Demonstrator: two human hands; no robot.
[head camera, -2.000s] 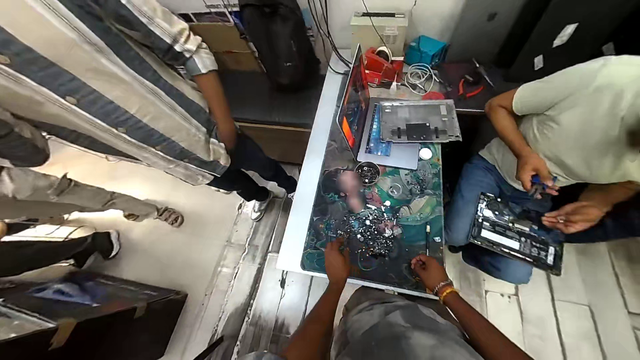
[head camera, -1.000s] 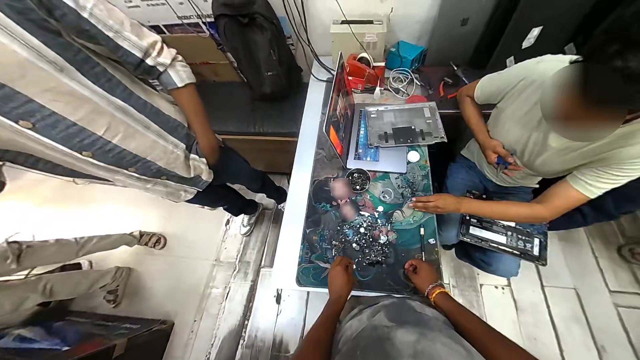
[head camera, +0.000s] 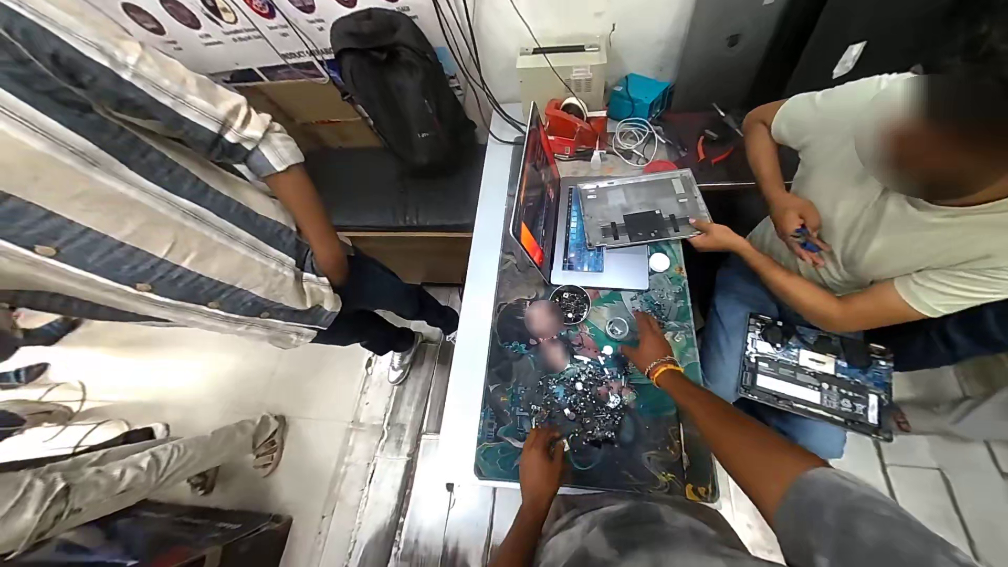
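Note:
A pile of small screws and parts (head camera: 587, 402) lies on a patterned work mat (head camera: 661, 465). My left hand (head camera: 541, 461) is at the pile's near left edge, with a small light piece at its fingertips. My right hand (head camera: 649, 346) reaches over the mat, right of the pile, its fingers near a small clear round dish (head camera: 617, 327); whether it holds anything cannot be told. A round tin of screws (head camera: 571, 304) stands beyond the pile. Behind it sits an open laptop (head camera: 622, 269) with a laptop bottom cover (head camera: 646, 211) resting over its keyboard.
At the right, a seated co-worker's hand (head camera: 715, 236) touches the cover; an opened laptop base (head camera: 819, 378) lies on their lap. A red tape dispenser (head camera: 571, 130), a coiled white cable (head camera: 635, 142) and red-handled pliers (head camera: 715, 150) lie behind. Another person stands left of the table.
My right hand has moved from the mat's near edge forward to beside the small dish. The co-worker's hand has gone from the mat's right side to the laptop cover.

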